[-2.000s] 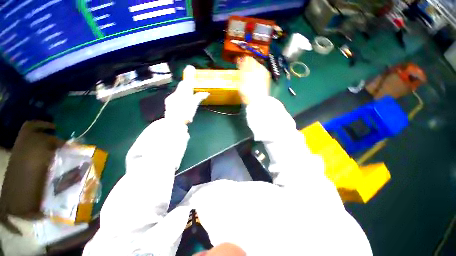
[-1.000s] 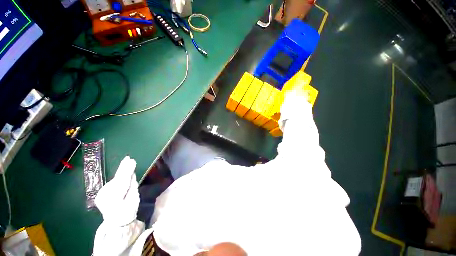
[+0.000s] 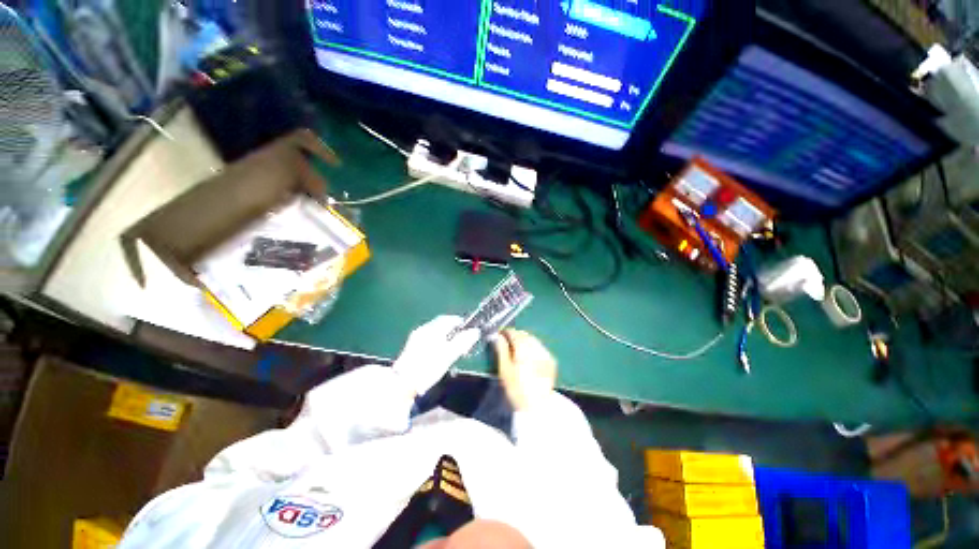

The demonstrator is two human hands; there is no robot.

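Observation:
My left hand (image 3: 435, 349), in a white glove, holds a remote control (image 3: 500, 306) in a clear bag above the front edge of the green bench. My right hand (image 3: 525, 368), bare, is at the near end of the bag; its fingers are curled, and whether they grip the bag cannot be told. A black set-top box (image 3: 486, 237) with leads lies on the bench beyond the remote. An open retail box (image 3: 347, 234) with a bagged dark item in it lies to the left.
Two monitors (image 3: 488, 54) stand at the back, with a power strip (image 3: 472, 174) below. An orange-red holder (image 3: 707, 212) and tape roll (image 3: 841, 306) are at right. Yellow boxes (image 3: 703, 499) and a blue bin (image 3: 832, 508) are lower right; a brown carton (image 3: 67, 429) is lower left.
The view has swung left. My right hand has left the stacked yellow boxes and is now beside my left. The bagged remote, lying on the bench before, is now in my left hand.

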